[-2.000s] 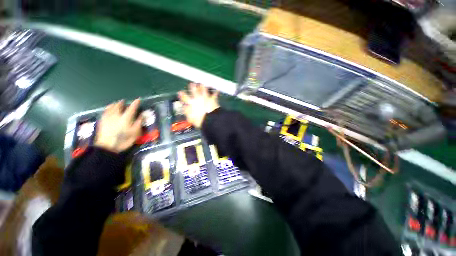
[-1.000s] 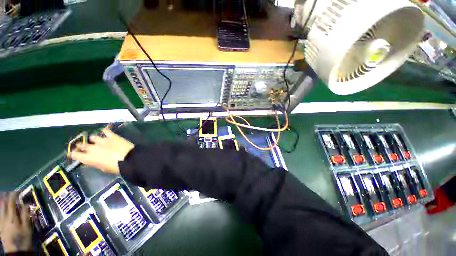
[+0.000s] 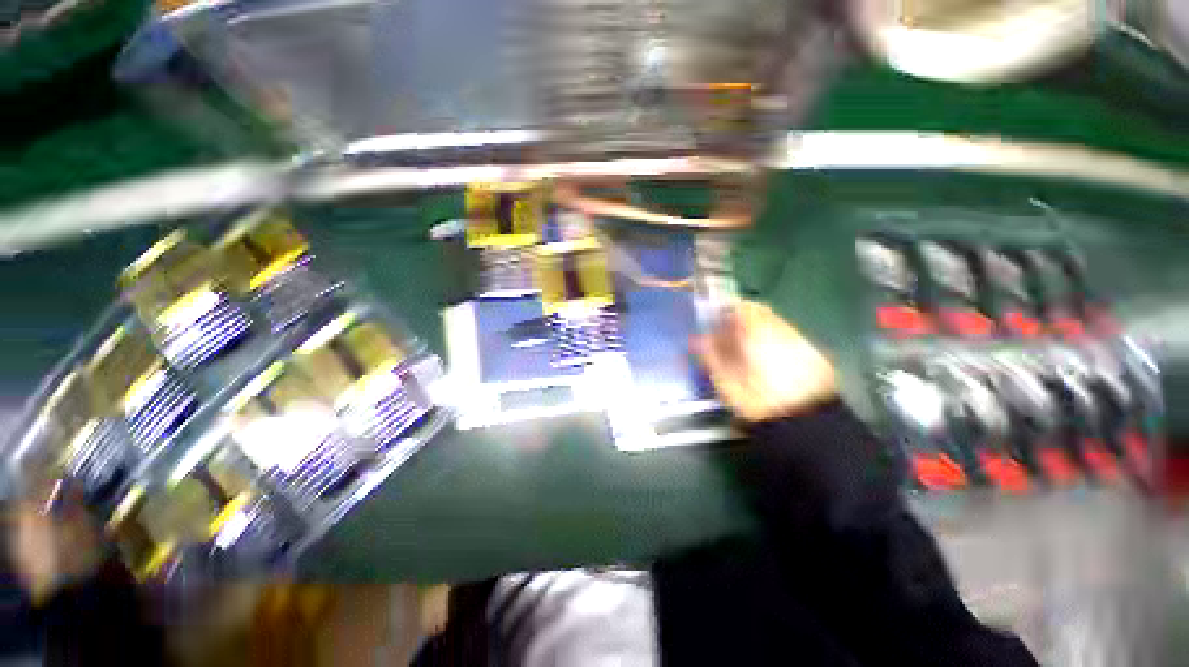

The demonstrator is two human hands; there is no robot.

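Observation:
A clear blister tray of keypad phones (image 3: 307,437), most with yellow-edged screens facing up, lies at the left. My left hand (image 3: 50,550) is at its lower left corner, blurred; its finger state is unclear. My right hand (image 3: 767,365) is at the right edge of the blue plates (image 3: 659,332), blurred; I cannot tell whether it holds anything. Two yellow-framed phones (image 3: 574,280) lie on or beside the plates. Another tray of black phones with red-orange patches (image 3: 998,326) lies at the right.
The radio tester (image 3: 391,65) stands behind the plates, with orange cables (image 3: 652,209) looping down. Part of the cream fan (image 3: 984,46) shows at the top right. The white conveyor edge (image 3: 965,150) runs behind the trays.
My right hand has moved from the left tray rightward to the blue plates. The view has swung right and down. Phones in the left tray, earlier showing red-orange patches, now show yellow-edged screens.

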